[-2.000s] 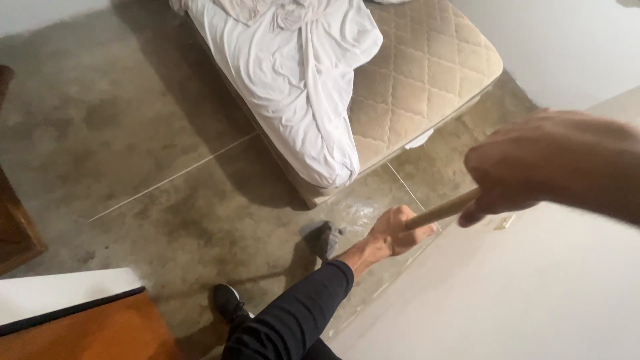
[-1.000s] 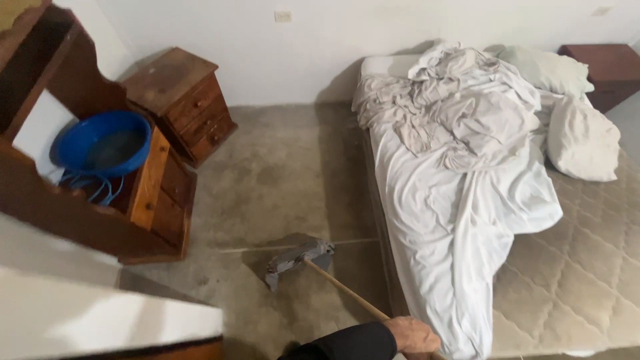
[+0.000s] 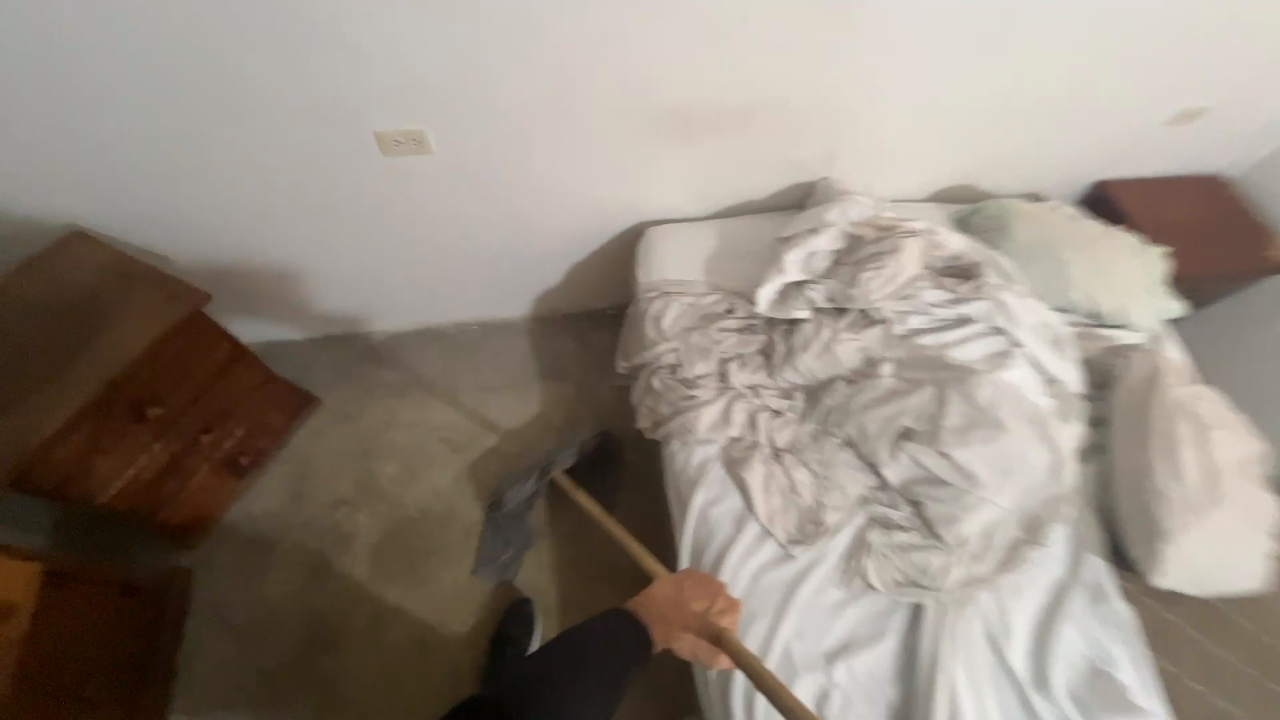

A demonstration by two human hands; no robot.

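My left hand, in a black sleeve, grips the light wooden handle of a floor mop. The handle slants from the lower right up to the mop head, which is covered in grey cloth and rests on the concrete floor beside the bed. A dark shoe stands just below the mop head. My right hand is out of the picture.
The bed's white sheet and rumpled bedding border the mop on the right. At the left stand a wooden drawer cabinet and another wooden piece. The wall lies ahead.
The view has swung up toward the wall and the head of the bed. My right hand, on the handle two seconds ago, has left the view. My left hand still holds the handle.
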